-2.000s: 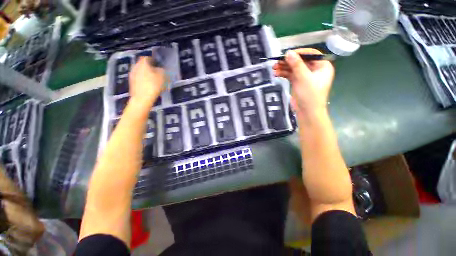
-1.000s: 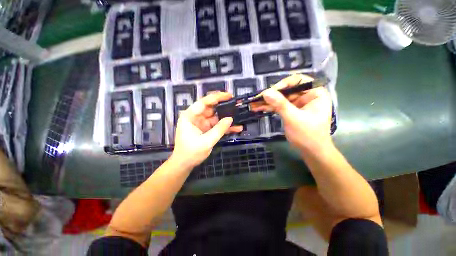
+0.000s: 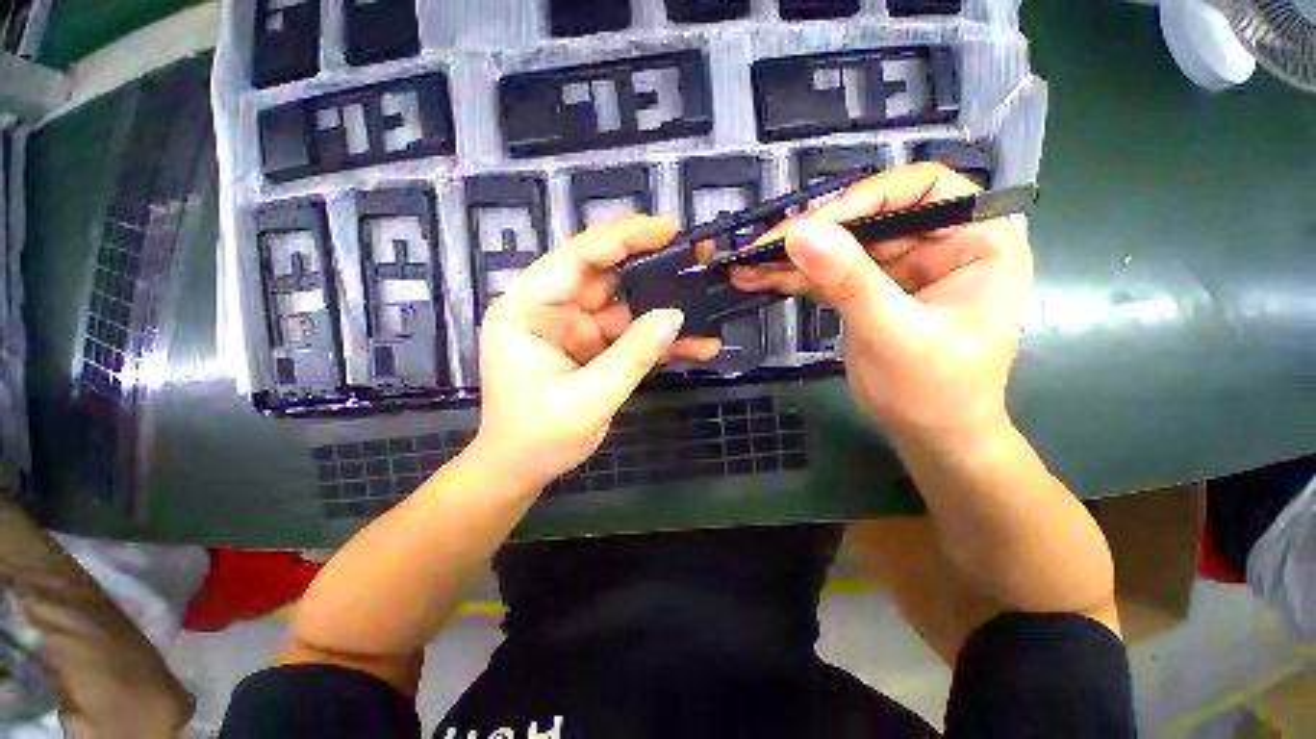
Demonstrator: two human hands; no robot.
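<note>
My left hand (image 3: 563,347) is bare and holds a black phone frame (image 3: 678,296), tilted, between thumb and fingers above the tray's front rows. My right hand (image 3: 924,296) holds black tweezers (image 3: 909,220), wide end pointing right. Their tips are over the held frame; any small piece at the tips is too small to tell. The whitish blister tray (image 3: 472,108) lies under both hands, with black frames in its pockets. A dark gridded sheet (image 3: 390,465) lies on the bench between the tray and my body, partly behind my left wrist.
A spare gridded strip (image 3: 123,311) lies at left on the green bench (image 3: 1155,347). A white fan (image 3: 1209,44) stands at the right rear, cut off by the edge. A cardboard box (image 3: 1155,556) is below the bench at right. Another person's arm (image 3: 87,635) shows at lower left.
From reaching over the tray, my left hand has come back and now holds a frame. My right hand brought the tweezers to it. The view has moved closer over the tray's front.
</note>
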